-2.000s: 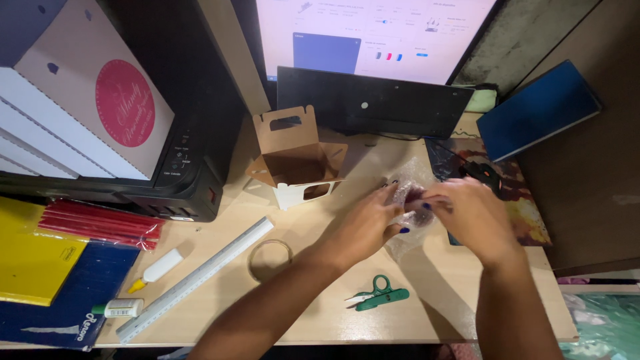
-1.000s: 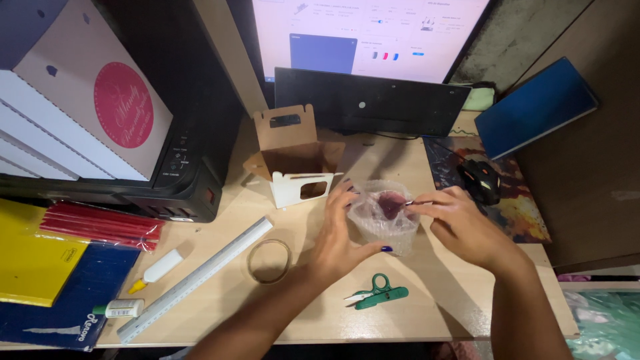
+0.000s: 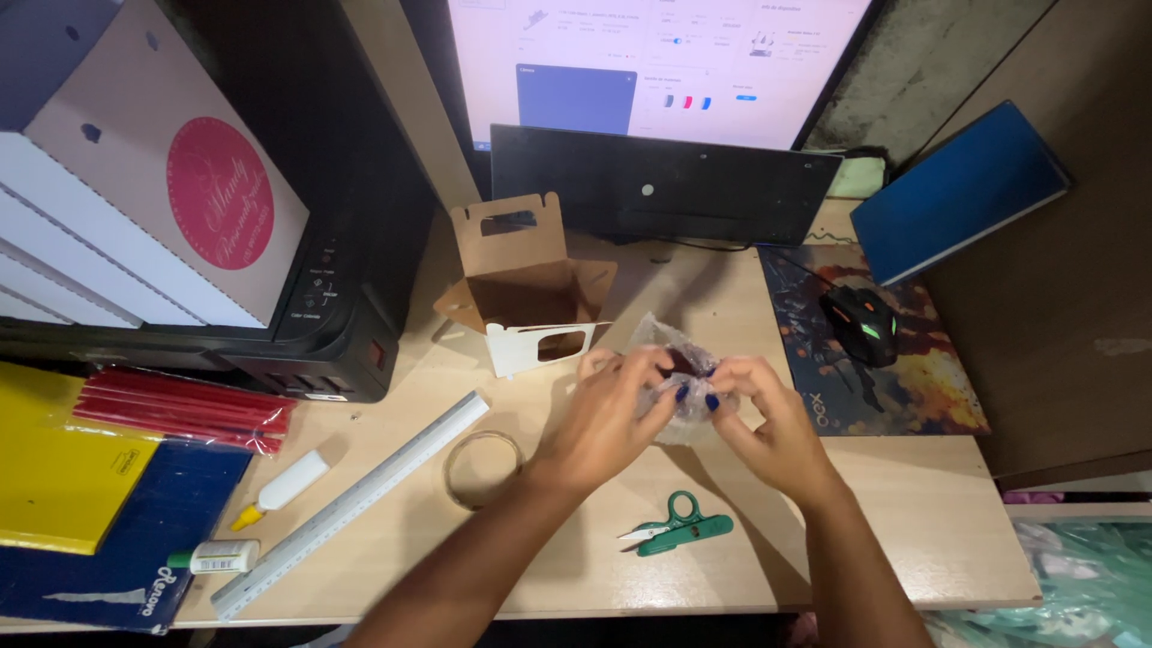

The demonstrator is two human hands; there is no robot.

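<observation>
Both hands grip a sheet of bubble wrap (image 3: 691, 409) around a dark reddish item (image 3: 688, 360), which is mostly hidden. My left hand (image 3: 612, 409) pinches the wrap's left side. On its right side, the thumb and fingers of my right hand (image 3: 765, 418) hold the wrap. Behind my left hand an open brown and white cardboard box (image 3: 540, 297) stands with its handle flap raised. Green-handled thread snips (image 3: 679, 526) lie on the desk below the hands. A roll of tape (image 3: 483, 470) lies flat near my left forearm.
A ruler (image 3: 351, 504), a glue bottle (image 3: 292, 477) and a small white bottle (image 3: 225, 556) lie at left, beside red sticks (image 3: 180, 405). A black printer (image 3: 351, 351) stands behind them. A keyboard (image 3: 648, 184) leans before the monitor; a mouse (image 3: 859, 324) rests at right.
One second ago the bubble wrap was spread wider, with my left hand opened beside it. Now my hands are closer together and the wrap is gathered between them.
</observation>
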